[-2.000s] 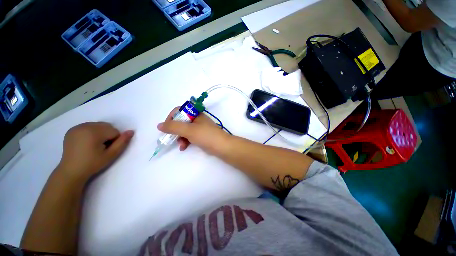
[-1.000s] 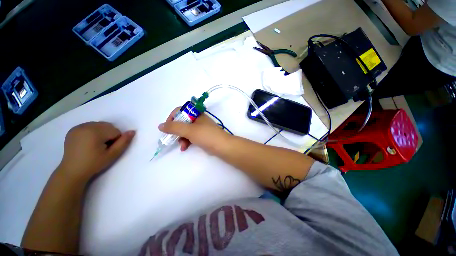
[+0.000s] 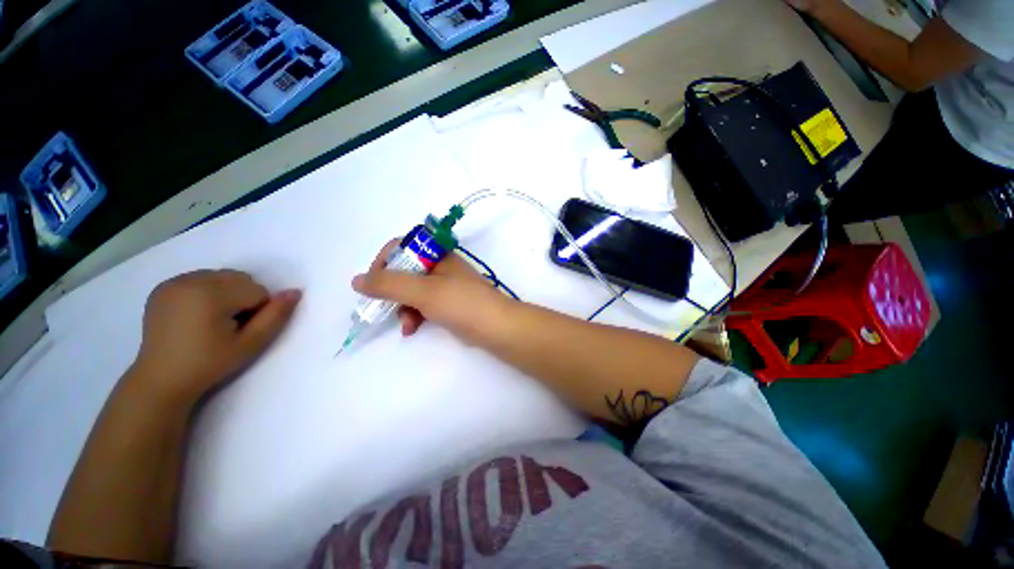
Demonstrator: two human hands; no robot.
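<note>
My right hand [image 3: 417, 291] is closed around the glue syringe [image 3: 414, 258], a clear barrel with a blue-and-white label. Its pale teal needle [image 3: 347, 340] points down and left over the white paper [image 3: 334, 445] and touches no part. A green adapter [image 3: 443, 228] at its rear joins a clear air hose [image 3: 515, 195]. My left hand [image 3: 211, 330] rests on the paper to the left, fingers curled in and thumb out to the right. No object shows in it; the inside of the palm is hidden.
Open blue housings [image 3: 267, 61] lie on the dark green conveyor [image 3: 133, 89] beyond the bench edge. A phone [image 3: 625, 250], white tissue [image 3: 632, 181], pliers [image 3: 614, 118] and black controller [image 3: 763, 150] lie right. Beyond are a red stool [image 3: 845, 311] and another person's arm [image 3: 878, 47].
The blue housings on the conveyor have moved right, and another has come into view at the left edge. The other person's arm has shifted. My hands and the syringe have hardly moved.
</note>
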